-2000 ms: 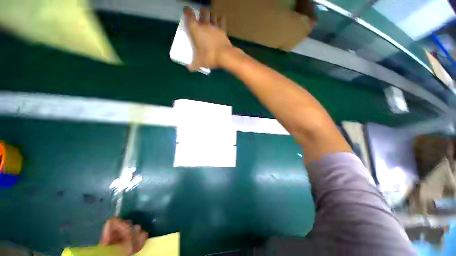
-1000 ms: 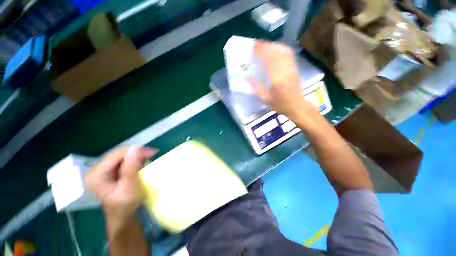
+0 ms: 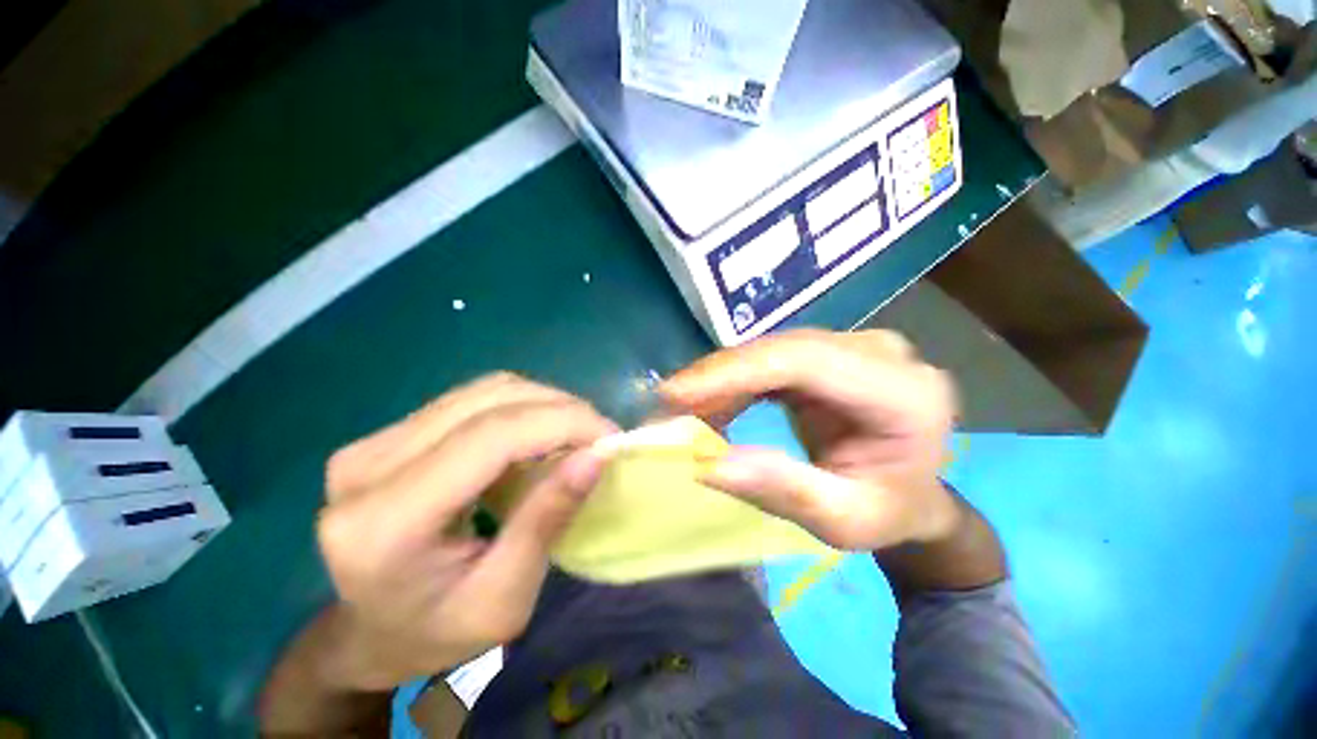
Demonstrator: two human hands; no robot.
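The pale yellow label sheet (image 3: 664,505) is bent between my hands near the bench's front edge. My left hand (image 3: 470,505) pinches its left end between thumb and fingers. My right hand (image 3: 823,440) is at its upper right, thumb against the sheet and index finger raised above its edge. No separate sticker can be made out. A white retail box (image 3: 708,51) stands on the grey pan of the bench scale (image 3: 766,173), cut off by the top of the picture.
White boxes with dark slot marks (image 3: 109,505) are stacked at the left on the green bench (image 3: 332,347). An open brown carton (image 3: 1011,332) is below the bench at right. A scrap carton with crumpled paper (image 3: 1069,58) is right of the scale.
My right hand has let go of the white box, leaving it on the scale, and come back to the sheet. The sheet is now bent between both hands. The view has shifted.
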